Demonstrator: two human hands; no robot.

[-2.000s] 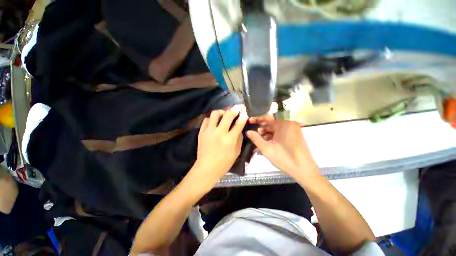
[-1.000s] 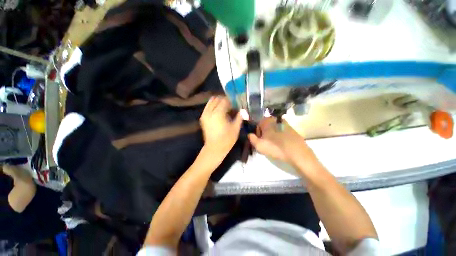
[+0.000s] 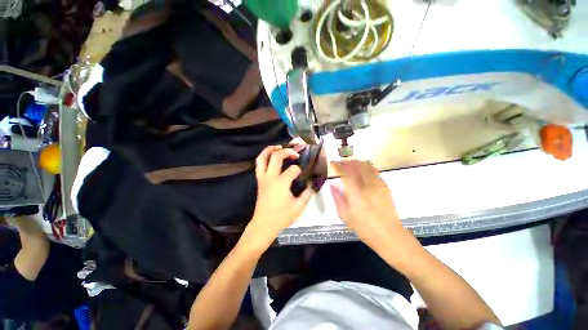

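Observation:
The black garment (image 3: pixel 213 145) with brown strips (image 3: pixel 200 171) lies to the left of the needle area and hangs over the table's front edge. My left hand (image 3: pixel 278 184) holds a bunched black edge of it between thumb and fingers, just in front of the presser foot area. My right hand (image 3: pixel 362 193) is just right of the fabric on the white table, fingers apart and slightly blurred, with nothing seen in it. The white sewing machine (image 3: pixel 451 87) with a blue stripe stands behind both hands. The needle tip is hidden behind the machine's metal guard (image 3: pixel 302 106).
Green thread snips (image 3: pixel 493 148) and an orange-capped item (image 3: pixel 556 141) lie on the machine bed at right. A coiled pale cord (image 3: pixel 353 32) sits on the machine top. A measuring strip (image 3: pixel 451 224) runs along the table's front edge. Another person's arm (image 3: pixel 31 248) shows at far left.
My right hand has let go of the fabric and moved slightly right. My left hand still holds the edge, now a little lower. The view has shifted, showing more of the machine top.

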